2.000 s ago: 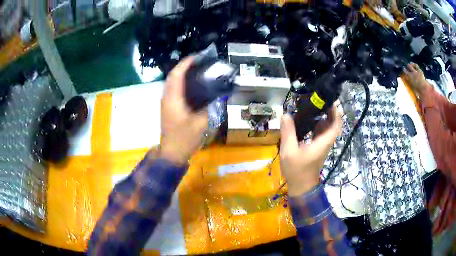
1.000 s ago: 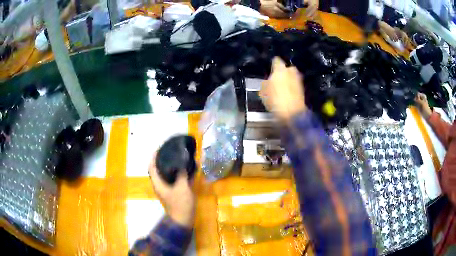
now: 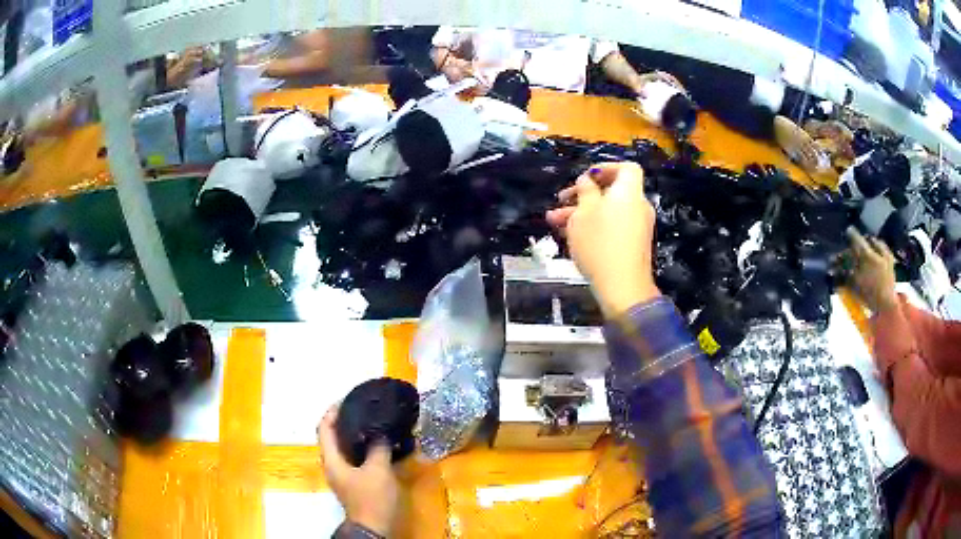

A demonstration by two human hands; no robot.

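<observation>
My left hand [image 3: 358, 476] holds a round black housing [image 3: 379, 419] low over the taped white board [image 3: 316, 368]. My right hand [image 3: 609, 226] reaches forward over the heap of black parts [image 3: 474, 216], just beyond the screw feeder [image 3: 552, 402]. Its fingers are bent; whether they grip a dark part cannot be told. The electric screwdriver [image 3: 717, 335], with a yellow label, lies right of the feeder, partly hidden behind my right sleeve. Several black housings [image 3: 148, 390] stand at the left of the board.
A clear bag of small hardware [image 3: 453, 368] stands left of the feeder. A dimpled clear tray [image 3: 69, 390] is at far left, a tray of silvery parts [image 3: 806, 421] at right. White cylindrical housings [image 3: 290, 142] lie beyond. Another person's hand [image 3: 869, 274] is at right. A pale post [image 3: 137, 200] rises at left.
The view has tilted up. The screwdriver has left my right hand, which now reaches over the black heap. My left hand has lowered with the housing.
</observation>
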